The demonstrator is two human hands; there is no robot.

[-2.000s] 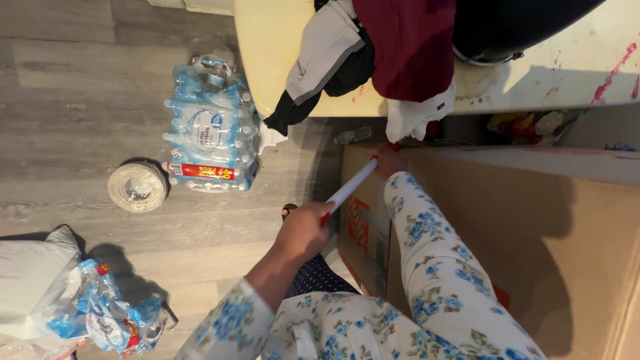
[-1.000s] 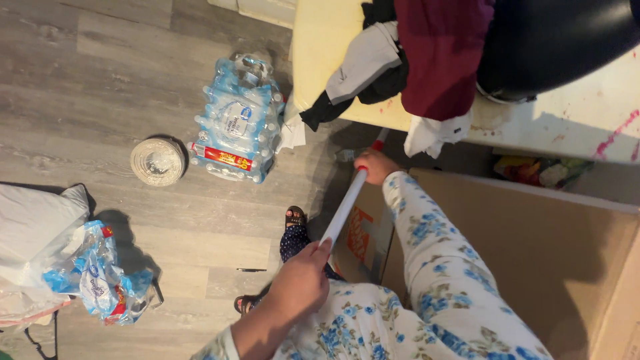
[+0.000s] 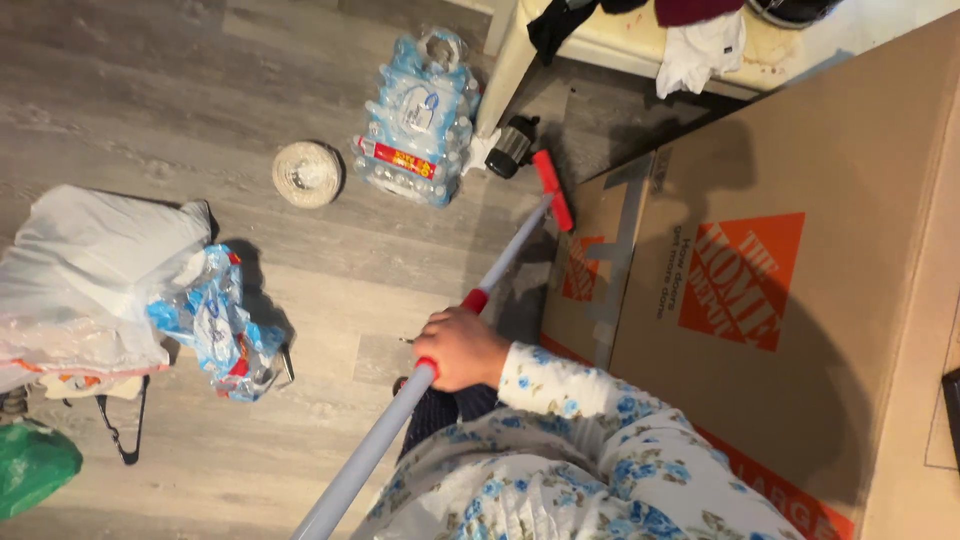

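My right hand (image 3: 461,349) is closed around the grey pole (image 3: 367,457) of a long-handled tool, at a red section of the grip. The pole slants from the bottom edge up to a narrow red head (image 3: 553,190), which is on the wood-look floor between a black and silver tumbler (image 3: 513,146) and a large cardboard box (image 3: 757,172). Whether the head is a broom or a squeegee, I cannot tell. My left hand is out of view; the pole's lower end runs off the frame.
A shrink-wrapped pack of water bottles (image 3: 418,120) and a roll of twine or cord (image 3: 306,174) are on the floor. At left are a white plastic bag (image 3: 105,262), crumpled blue wrap (image 3: 217,322), a black hanger (image 3: 124,435) and a green bag (image 3: 34,469). Clothes hang over a cream table (image 3: 600,49).
My left hand, on the pole in both earlier frames, has gone out of view. The tool's red head and the tumbler now show. The view has shifted, with more of the box's printed side visible.
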